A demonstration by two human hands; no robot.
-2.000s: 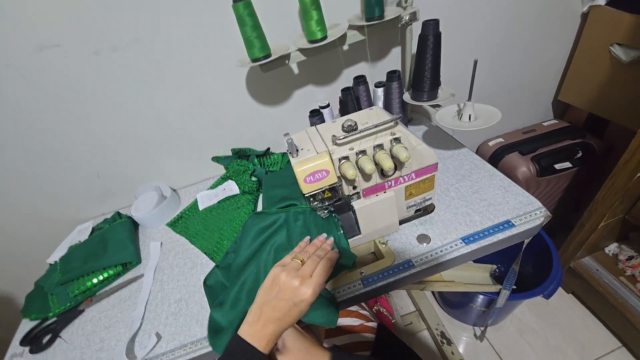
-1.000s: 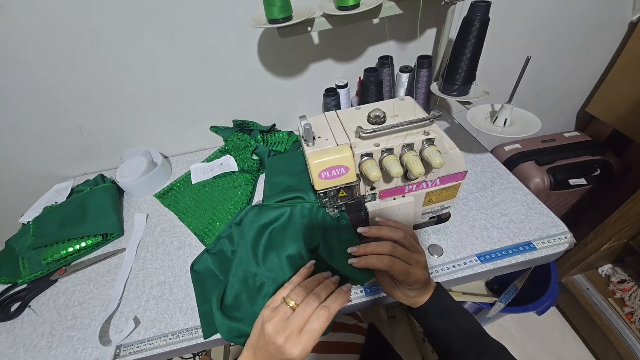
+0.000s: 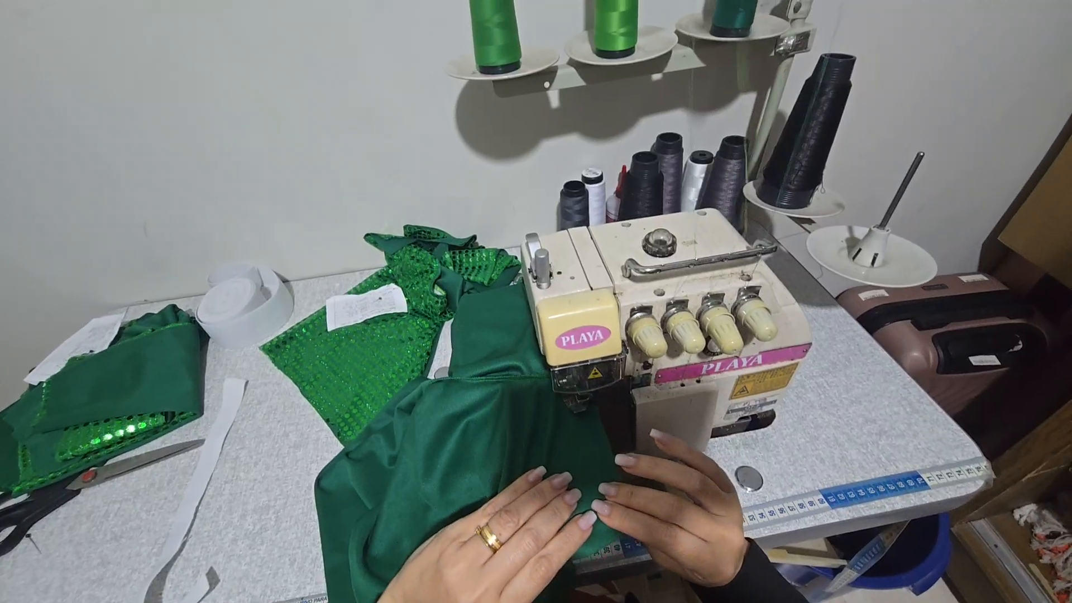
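Dark green fabric (image 3: 469, 435) lies over the table's front, its upper part against the needle area of a Playa overlock sewing machine (image 3: 670, 293). My left hand (image 3: 498, 544), with a gold ring, rests flat on the fabric, fingers together and pointing toward the machine. Just to its right, my right hand (image 3: 678, 511) touches the fabric's right edge with its fingertips, fingers slightly spread and bent. Whether the fingers pinch the cloth is not visible. Green sequined fabric (image 3: 360, 360) with a white paper slip (image 3: 366, 306) on it lies behind and left of the dark cloth.
At left are a folded green bundle (image 3: 126, 377), scissors (image 3: 92, 477), a white elastic roll (image 3: 244, 303) and a loose white strip (image 3: 201, 486). Thread cones (image 3: 645, 184) stand behind the machine. A measuring tape (image 3: 871, 490) runs along the front edge. A blue bucket (image 3: 925, 553) sits below.
My right hand, low beside the left two seconds ago, came up to the fabric's right edge by one second ago. It now lies slightly lower beside the machine, close to my left fingertips.
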